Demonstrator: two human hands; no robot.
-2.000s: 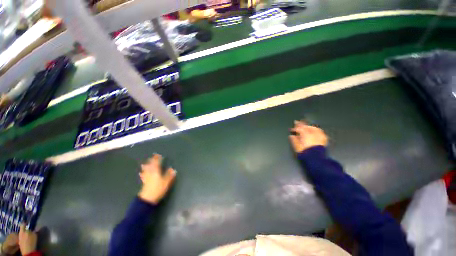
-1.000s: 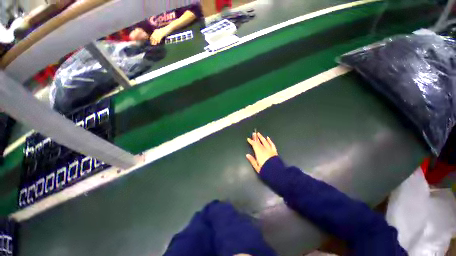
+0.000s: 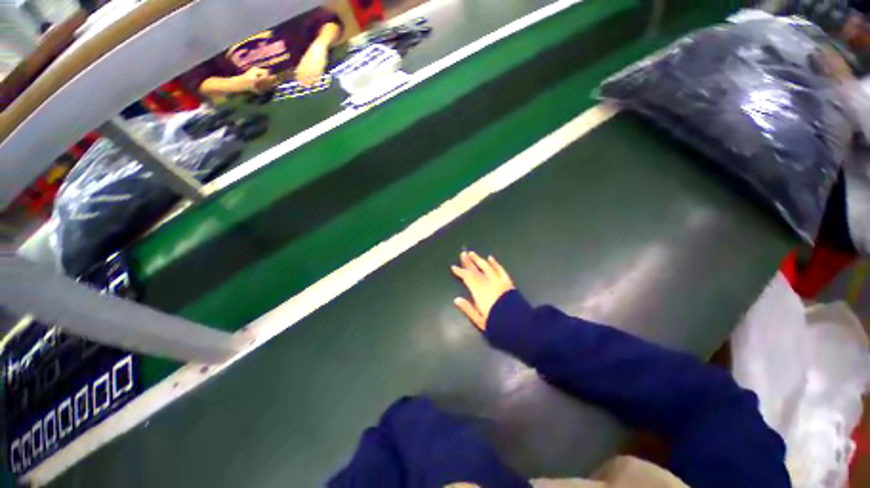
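Observation:
My right hand (image 3: 485,288) lies with fingers spread on the dark green worktop (image 3: 611,210), near the middle of the view. A tiny thin object seems to stick out by its fingertips, but it is too small to tell. My left hand is not visible; only a dark blue sleeve shows at the bottom centre. A glossy black sheet with rows of white rectangular frames (image 3: 72,381) lies on the green conveyor belt at the far left, partly behind a grey post.
Large dark goods in clear plastic (image 3: 735,114) lie at the upper right. A pale edging (image 3: 420,227) divides worktop and belt. A grey post (image 3: 124,310) stands left. Across the belt are another bag (image 3: 124,191), white pieces (image 3: 372,76) and a person's hands. White plastic (image 3: 801,381) hangs lower right.
The view has swung right, so the black sheet and belt items sit further left. My left hand, seen open two seconds ago, is out of sight. My right hand stays spread on the worktop.

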